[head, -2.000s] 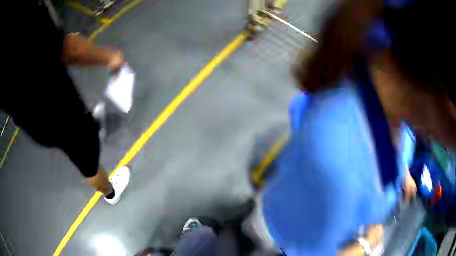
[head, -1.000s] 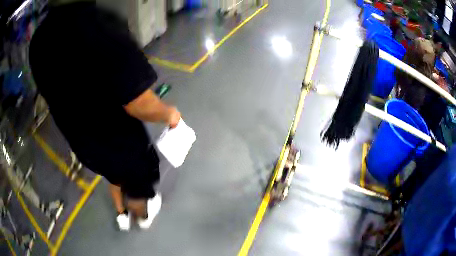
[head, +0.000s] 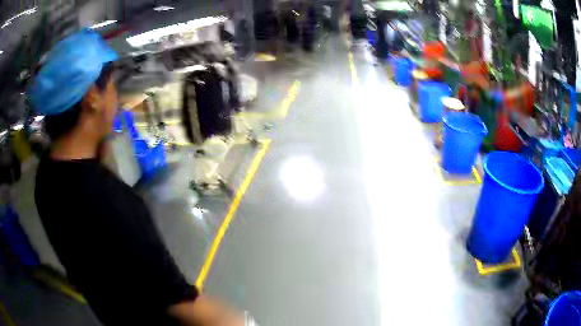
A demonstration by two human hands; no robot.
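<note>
Neither of my hands is in the picture. Nearest in front of me, at the left, a person (head: 102, 223) in a black short-sleeved top and a light blue cap (head: 67, 71) stands side-on. The person's forearm (head: 207, 312) reaches to the bottom edge, where the hand is blurred and cut off. A small white edge (head: 249, 318) shows there; what it belongs to cannot be told.
Tall blue tubs (head: 506, 207) stand along the right side, some in yellow floor marks (head: 500, 262). A grey aisle (head: 318, 255) with a yellow line (head: 232, 216) runs ahead. A wheeled rack with dark hanging things (head: 207, 105) stands left of it. Blurred machines line the right.
The view has lifted and now looks down the aisle. The person in black is closer, with head and cap in view. The white sheet, the rail with hanging black cables and the blue-clothed person have left the picture.
</note>
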